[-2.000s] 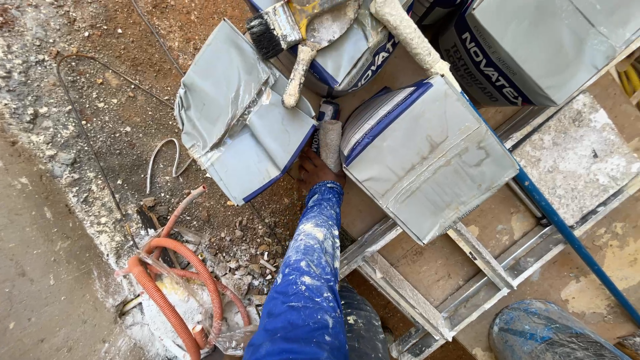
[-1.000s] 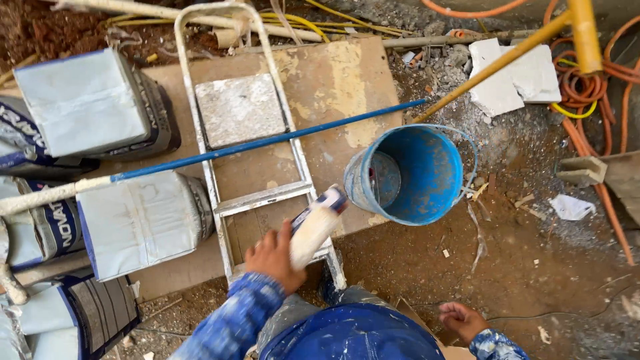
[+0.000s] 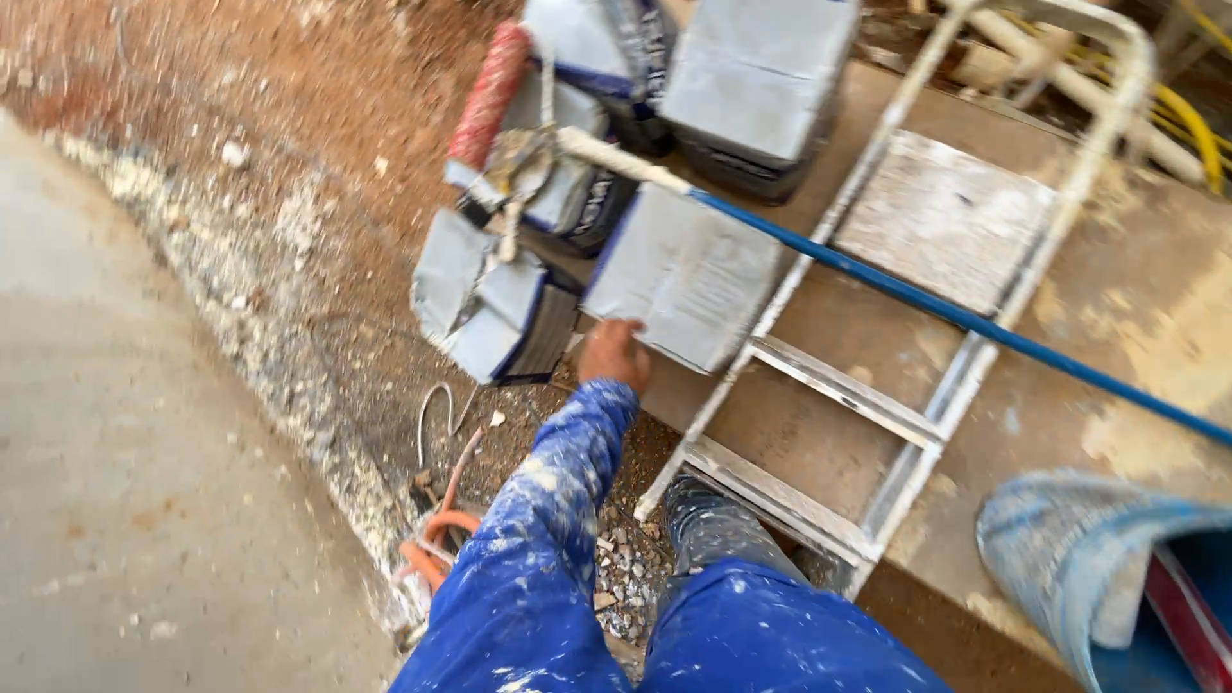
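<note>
My left hand (image 3: 614, 356), in a paint-spattered blue sleeve, is over the gap between two grey-topped packages. Its fingers are bent and partly hidden; no held object shows. Right of it lies a scuffed package (image 3: 688, 274), and left of it a creased one (image 3: 481, 298). A paint roller with a red cover (image 3: 489, 96) is joined to a blue extension pole (image 3: 895, 289), which crosses a metal stepladder (image 3: 847, 390). A paintbrush (image 3: 478, 207) rests on the packages. At lower right, a blue bucket (image 3: 1049, 549) holds a whitish piece and a dark red object. My right hand is out of view.
More packages (image 3: 760, 72) stand at the top. An orange corrugated hose (image 3: 438, 544) and a thin pale cable (image 3: 423, 423) lie on the rubble at lower left. Beyond the rubble is a concrete slab (image 3: 164, 462). Yellow hoses and pipes (image 3: 1078, 87) are at upper right.
The view has swung widely. One second ago my left hand held a whitish cylindrical object above the ladder; now it is over the packages with no object visible. My right hand has left view.
</note>
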